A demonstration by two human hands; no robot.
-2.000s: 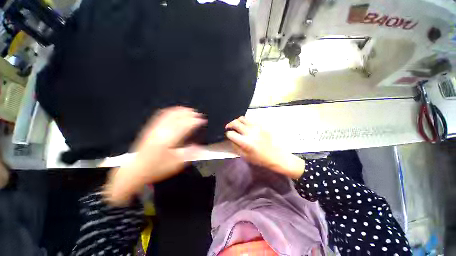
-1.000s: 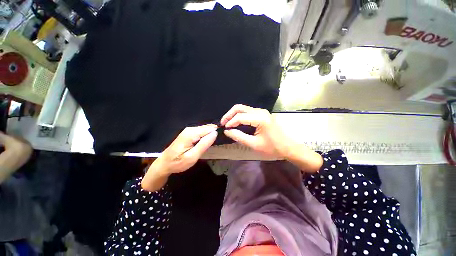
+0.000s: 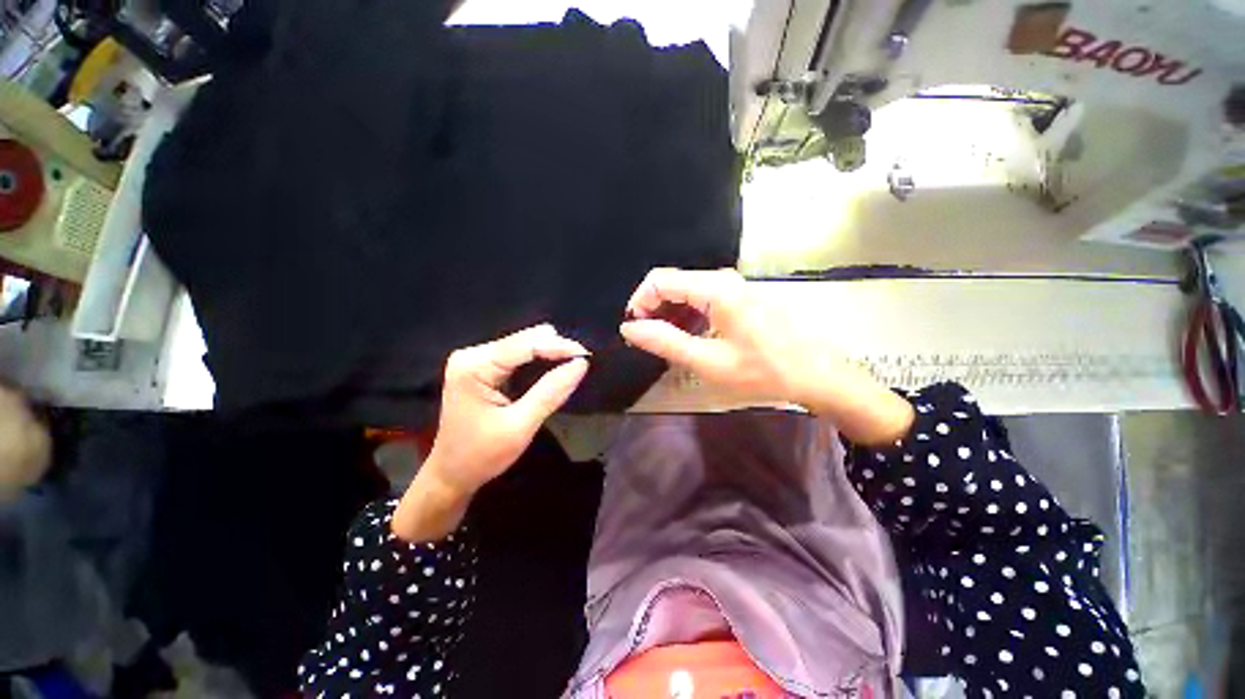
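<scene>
The black garment piece [image 3: 437,191] lies spread over the left of the white table, its near edge at the table's front. My left hand [image 3: 498,403] is over its near edge, thumb and forefinger tips pinched together. My right hand [image 3: 717,335] is just to the right, thumb and forefinger nearly meeting at the cloth's right corner. A faint dark line, like thread, seems to run between the fingertips; it is barely visible. Neither hand visibly grips the cloth itself.
The sewing machine head [image 3: 1092,82] stands at the upper right, its presser foot area [image 3: 847,130] right of the cloth. Red and black scissors [image 3: 1208,341] hang at the right end. A cream machine [image 3: 55,205] and another person's blurred hand [image 3: 19,440] are at the left.
My hands came together at the cloth's near edge, then moved slightly apart. The cloth's lower right corner now lies flatter between them. The other person's hand has moved left.
</scene>
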